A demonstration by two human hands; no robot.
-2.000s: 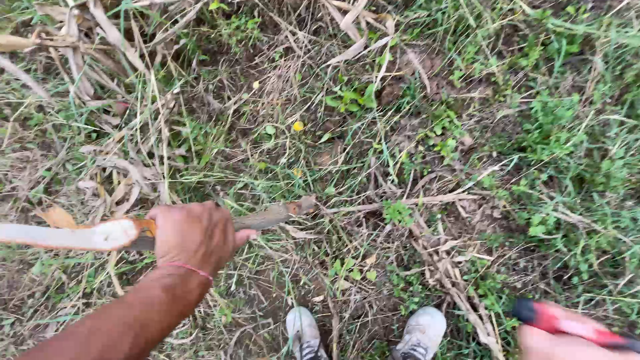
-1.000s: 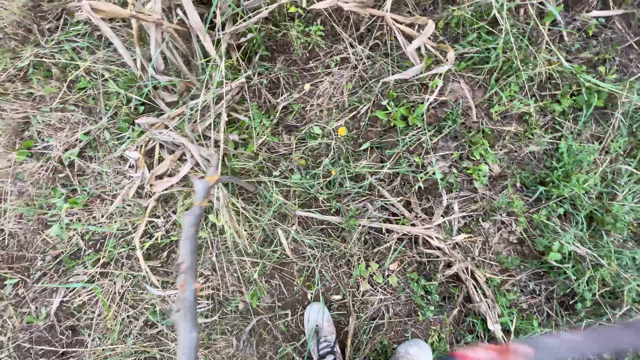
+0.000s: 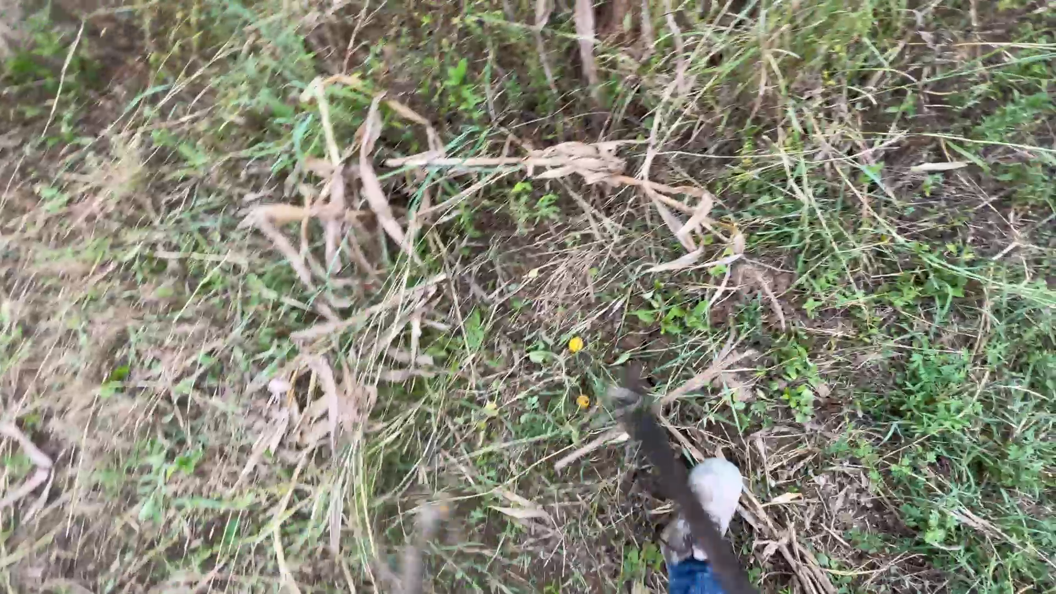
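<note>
Neither my left hand nor my right hand shows in the head view. A long dark blade-like tool (image 3: 681, 491), blurred, reaches up from the bottom edge right of centre, and its hand-held end is out of frame. Its hooked or knobbed upper end lies over the grass near two small yellow flowers (image 3: 575, 344). Left of it, the blurred tip of a stick (image 3: 419, 544) rises from the bottom edge; what holds it is hidden below the frame.
One pale shoe (image 3: 719, 492) and a blue trouser leg (image 3: 693, 577) show at the bottom, partly behind the dark tool. Dry curled leaves (image 3: 577, 161), broken stalks (image 3: 792, 549) and green weeds (image 3: 949, 396) cover the ground.
My left hand, on a stick two seconds ago, and my right hand, on a red handle, have left the view. The dark tool now crosses in front of a shoe. The view has shifted forward.
</note>
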